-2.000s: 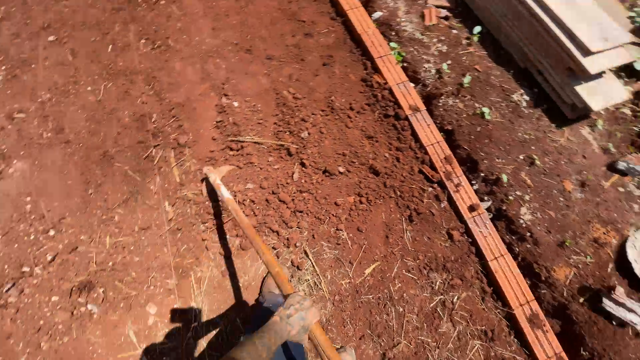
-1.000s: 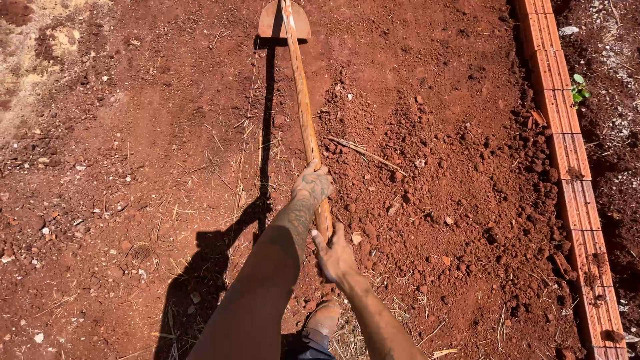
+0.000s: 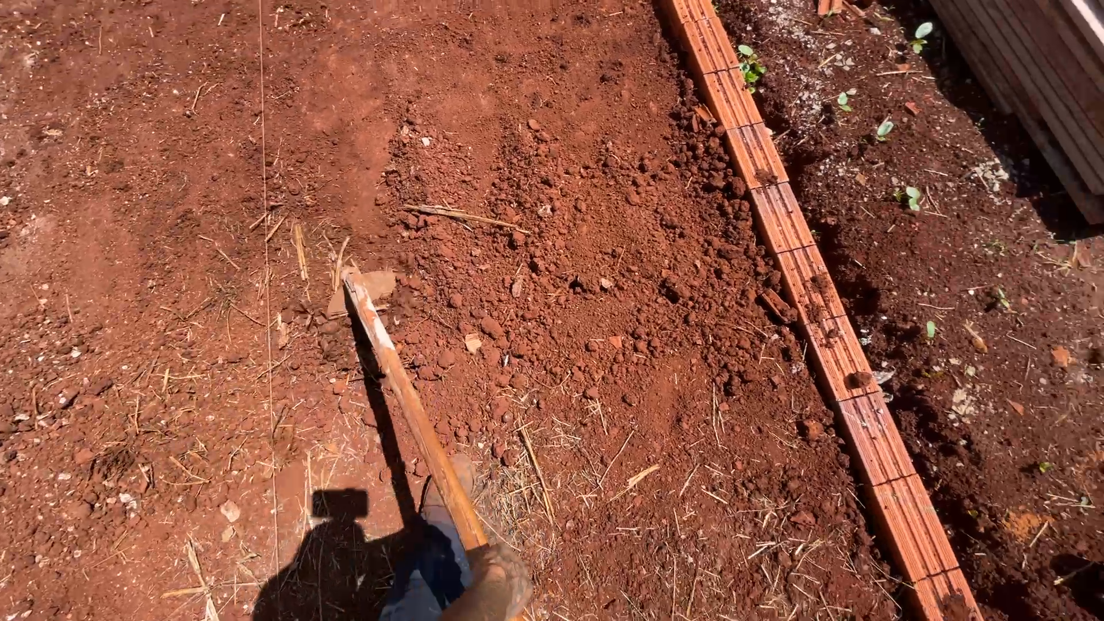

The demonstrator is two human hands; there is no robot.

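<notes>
At the bottom centre, my left hand point(image 3: 502, 580) is closed around the wooden handle of a hoe point(image 3: 414, 414). The handle slants up and left from it. The hoe's metal blade point(image 3: 373, 291) rests on the red soil, partly covered with dirt, beside loose clods point(image 3: 604, 250). Part of a shoe and a trouser leg point(image 3: 427, 561) show left of the handle near my hand. My right hand is out of view, and the lower end of the handle is cut off by the frame.
A row of red hollow clay bricks point(image 3: 798, 259) runs diagonally down the right side. Beyond it lie stacked boards point(image 3: 1026, 86) and small green seedlings point(image 3: 910, 198). A thin string point(image 3: 266, 181) stretches along the left. Dry straw point(image 3: 466, 217) lies on the soil.
The hoe blade has come back toward me from farther out, and my left hand is lower in view. My right hand, on the handle one second ago, has left the view.
</notes>
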